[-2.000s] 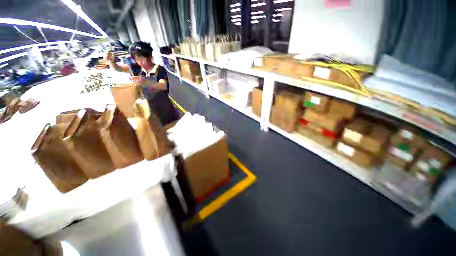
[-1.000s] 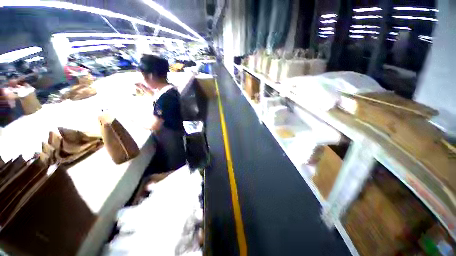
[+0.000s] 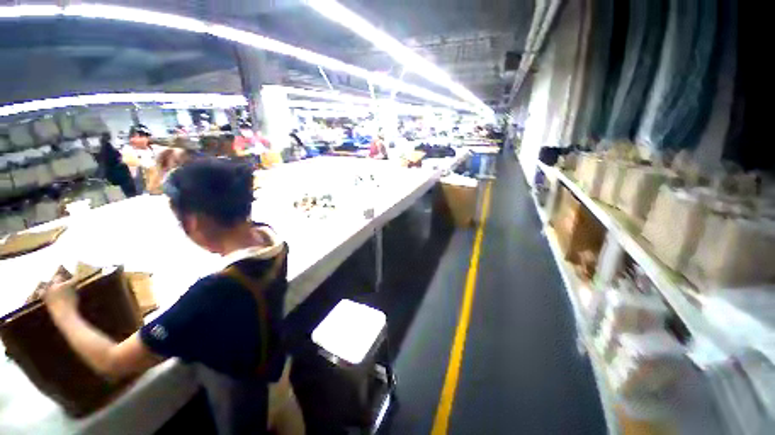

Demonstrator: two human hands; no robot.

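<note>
Neither of my hands is in view. Nearest in front of me on the left, a brown boxy bag [image 3: 76, 344] stands at the edge of the long white-topped table [image 3: 327, 183]. Another person [image 3: 225, 297] in a dark shirt with apron straps has a hand at the bag's top edge. A smaller brown piece [image 3: 140, 290] shows just behind the bag. A flat brown piece [image 3: 30, 241] lies farther back at the left.
A white-topped stool [image 3: 350, 331] stands beside the person. A carton [image 3: 459, 202] stands by the table farther on. A yellow line [image 3: 463, 319] runs along the grey aisle. A white shelf [image 3: 625, 246] with pale bags [image 3: 676, 223] runs along the right.
My view has moved forward along the aisle. The person is nearer and farther left, now with a hand on a bag. The row of bags and the carton of white material have left the view.
</note>
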